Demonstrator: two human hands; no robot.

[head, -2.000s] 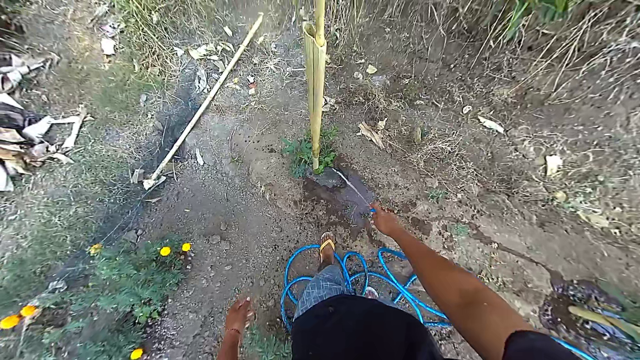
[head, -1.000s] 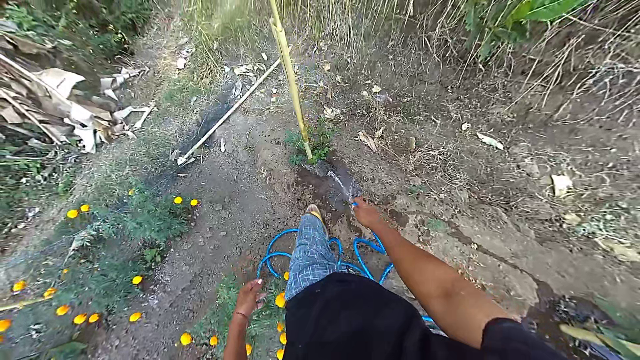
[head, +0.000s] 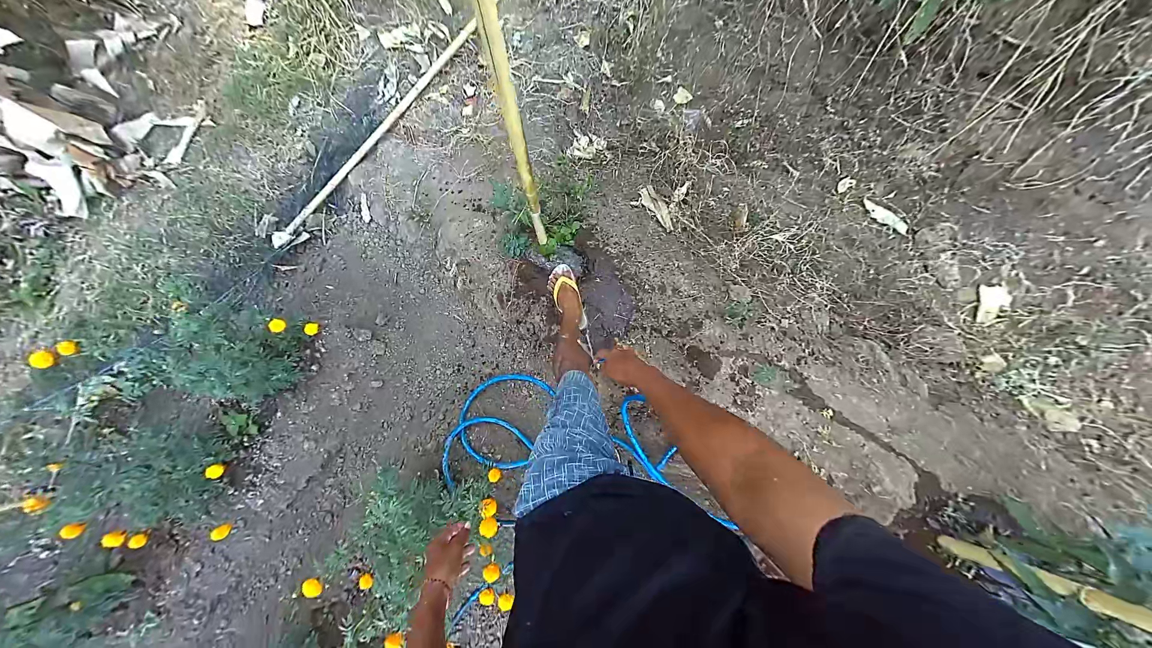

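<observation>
My right hand [head: 621, 365] is closed on the end of a blue hose, beside my raised or outstretched leg. A thin stream of water [head: 588, 338] shows at its fingers, close to the yellow-strapped sandal [head: 566, 286] on my foot. The foot is over wet soil [head: 612, 301], just below a green plant [head: 562, 236] at the base of an upright bamboo pole [head: 511, 108]. My left hand [head: 447, 551] hangs low with its fingers apart, holding nothing, next to orange marigolds [head: 489, 527]. Loops of the blue hose [head: 463, 430] lie on the ground around my leg.
A pale pole [head: 378, 135] lies on the ground at upper left, beside dark netting [head: 337, 148]. Marigold plants [head: 216, 360] grow at left, near dry leaves [head: 67, 148]. Dry roots [head: 1062, 99] hang over the bank at upper right. A wet channel [head: 864, 432] runs toward lower right.
My leg has moved forward, and the sandalled foot is now at the wet patch by the pole's base. My right hand still holds the hose end.
</observation>
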